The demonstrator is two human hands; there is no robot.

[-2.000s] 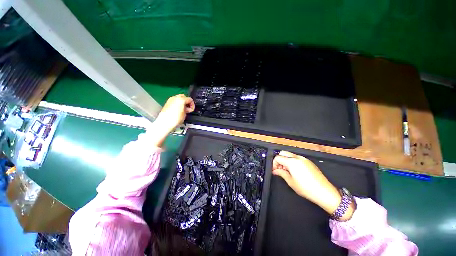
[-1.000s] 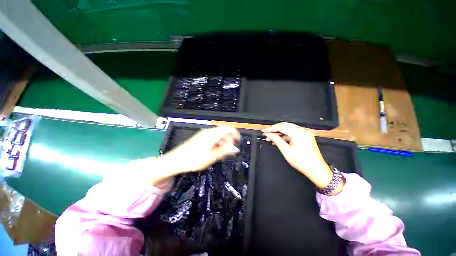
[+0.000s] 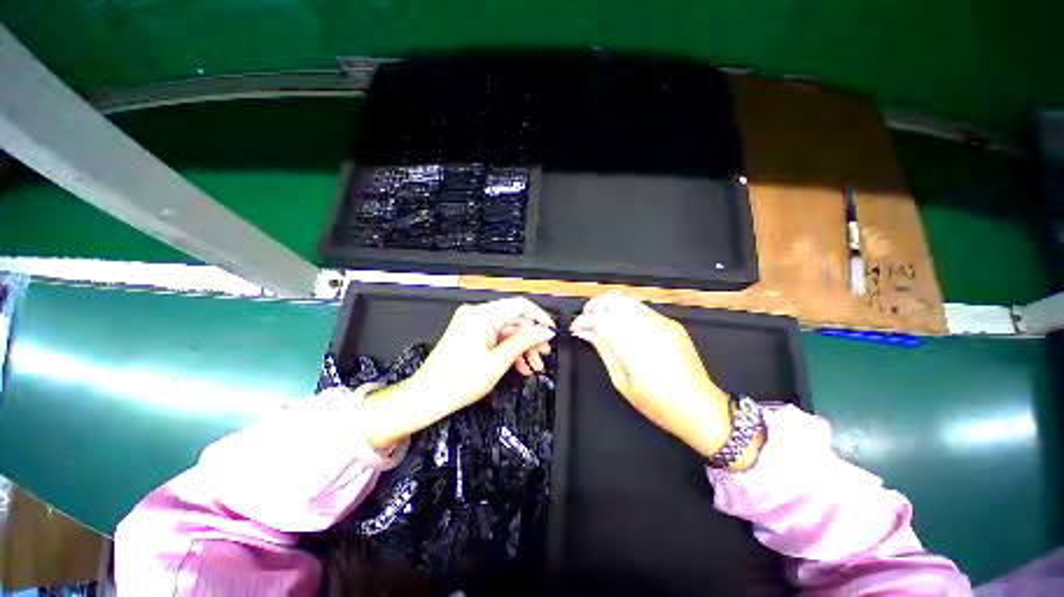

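My left hand and my right hand are close together over the centre divider of the near black tray, thumbs and index fingers pinched. The fingertips nearly meet; anything between them is too small and dark to make out. Loose glossy black modules lie jumbled in the near tray's left half, partly under my left hand and forearm. In the far black tray, finished modules lie in tight rows at the left.
A brown board lies under and right of the far tray, with a marker pen on it and a blue pen at its edge. A white post slants down at the left. A box edge shows at lower left.
My left hand has come from the far tray's left end, rightward and nearer, to my right hand at the near tray's divider. The view has shifted, so the trays appear further left.
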